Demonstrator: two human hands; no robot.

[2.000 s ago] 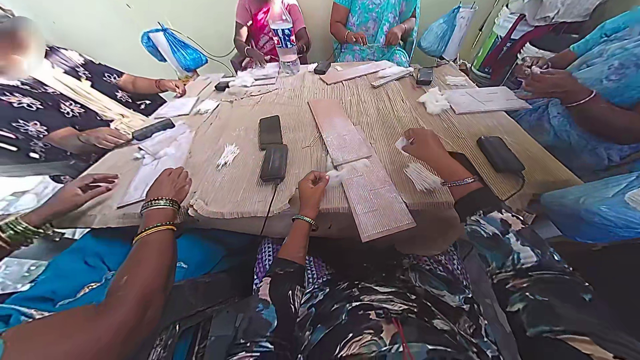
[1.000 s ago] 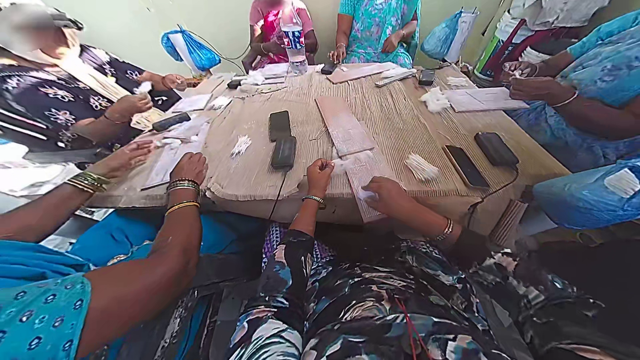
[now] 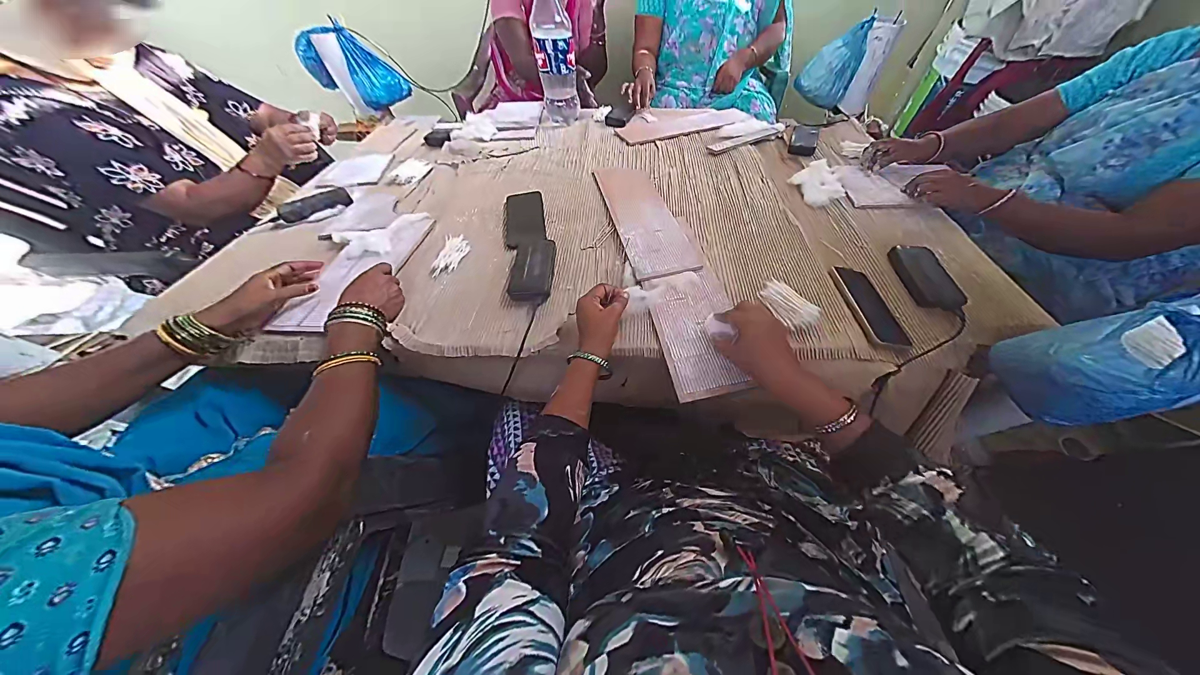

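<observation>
My left hand [image 3: 600, 314] pinches a tuft of white cotton [image 3: 641, 298] at the left edge of a flat board [image 3: 694, 342]. On the right side of that board, my right hand [image 3: 755, 339] is curled over a small whitish piece [image 3: 720, 328], mostly hidden by the fingers. A second flat board [image 3: 647, 225] lies beyond and meets the near one at its far end. Just right of the near board is a pile of thin white cotton sticks [image 3: 790, 305]. Another small white pile [image 3: 451, 255] rests farther left on the table.
Two black devices [image 3: 531, 270] lie left of the boards, one with a cable. A phone [image 3: 870, 307] and a black case [image 3: 926, 277] lie right. A plastic bottle [image 3: 557, 66] stands at the far edge. Co-workers' hands [image 3: 366, 295] work around the cloth-covered table [image 3: 562, 328].
My right hand was farther from the board two seconds ago, beyond the white sticks, and is now at its right side. The phone, hidden earliest, is now visible. My left hand stays near the board's left edge.
</observation>
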